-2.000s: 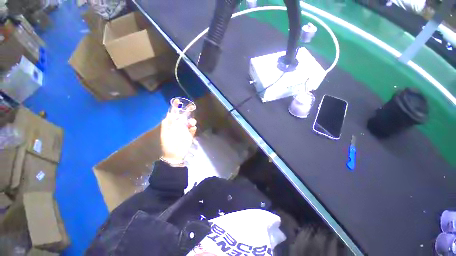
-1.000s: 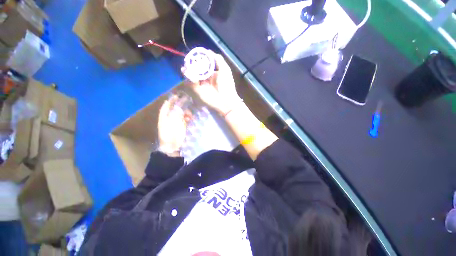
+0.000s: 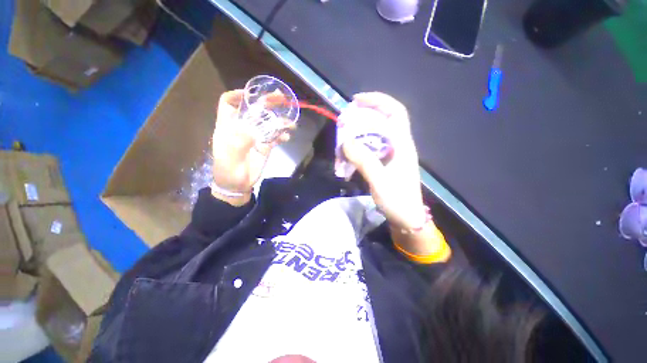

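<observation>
My left hand [image 3: 238, 145] holds a clear plastic cup [image 3: 270, 106] with its round rim facing up, above the open carton. My right hand [image 3: 386, 152] holds a pale cup-shaped housing [image 3: 349, 145], with its round end partly covered by my fingers. Red lead wires [image 3: 316, 108] run from the housing to the clear cup; their far ends are at or inside the cup, and I cannot tell which. The cup and the housing are apart. Both hands are over my lap, beside the bench edge.
The black bench [image 3: 546, 142] holds a smartphone [image 3: 456, 27], a blue-handled tool [image 3: 493, 86], a dark tumbler [image 3: 567, 18], a single pale unit [image 3: 399, 8] and several pale housings [image 3: 635, 221] at far right. The open carton [image 3: 152, 152] lies left of my lap. More cartons [image 3: 53, 205] stand on the floor.
The right hand has moved right and down with the housing, now turned. The left hand has risen from the carton area with the clear cup. The red wires now stretch between them. The view has shifted.
</observation>
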